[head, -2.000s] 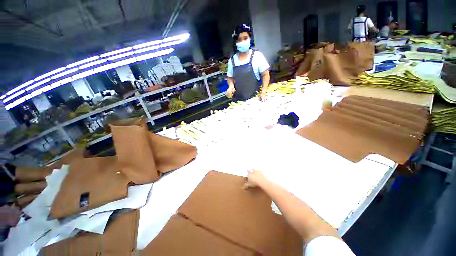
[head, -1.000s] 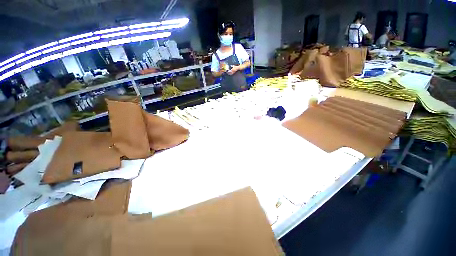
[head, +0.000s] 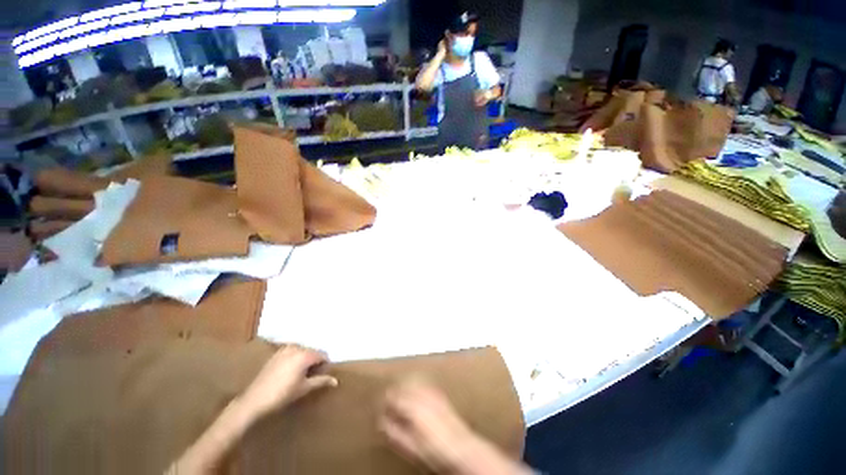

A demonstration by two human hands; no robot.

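Observation:
A large brown bag panel [head: 343, 427] lies at the near edge of the white-covered table, its duller side up. My left hand [head: 295, 376] rests on its upper part, fingers bent; whether it pinches the panel I cannot tell. My right hand [head: 416, 419] is over the panel to the right, blurred, its fingers curled; its grip is unclear. More brown panels [head: 218, 315] lie under and beyond it on the left.
Folded brown pieces [head: 269, 190] and white papers [head: 199, 283] lie at the left. A dark bundle [head: 549, 203] sits mid-table. Overlapped brown panels [head: 677, 246] lie at the right, yellow-edged stacks [head: 821, 288] beyond. A masked person [head: 459, 83] stands across the table.
My right hand was reaching over a brown panel, then both hands were out of view. Now both are over a duller-faced panel at the near edge. The camera view has shifted.

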